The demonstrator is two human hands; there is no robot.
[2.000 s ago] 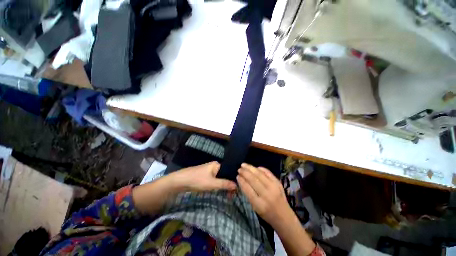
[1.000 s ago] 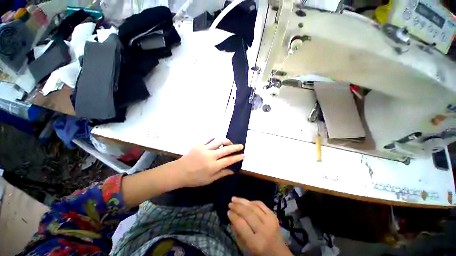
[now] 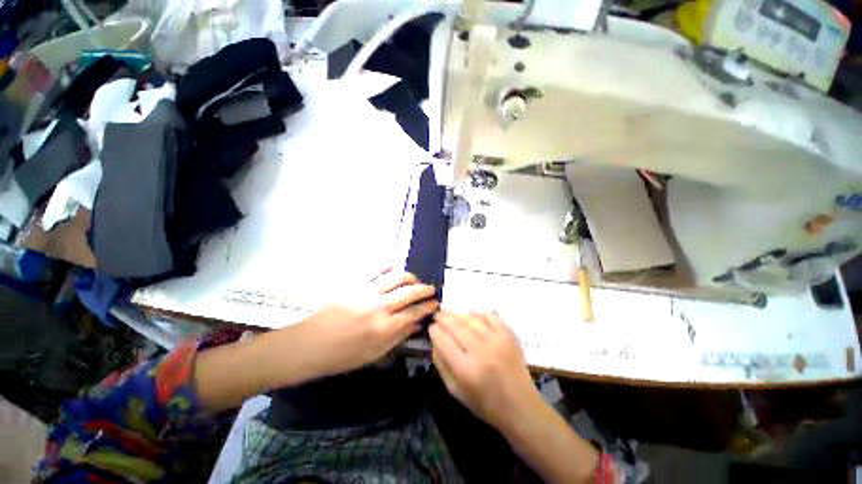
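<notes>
A narrow dark fabric strip (image 3: 428, 232) lies on the white table and runs from the needle area of the cream sewing machine (image 3: 605, 113) to the table's front edge. My left hand (image 3: 383, 317) lies on the strip's near end, fingertips on the fabric. My right hand (image 3: 473, 354) touches the strip's near end from the right, fingers bent; its fingertips are close beside my left fingertips. The presser foot area (image 3: 456, 203) is at the strip's far end; the needle itself is too blurred to tell. More dark fabric (image 3: 406, 104) lies behind the needle.
A grey cut-piece stack (image 3: 135, 198) and black layers (image 3: 213, 175) lie at the left, with white scraps (image 3: 76, 194) beside them. Under the machine arm are a tan cardboard piece (image 3: 619, 217) and a yellow-handled tool (image 3: 585, 295). A control box (image 3: 780, 38) stands behind the machine.
My right hand has moved up from the lap to the table edge, beside my left hand. The strip's near end is now at the table edge. The view has shifted.
</notes>
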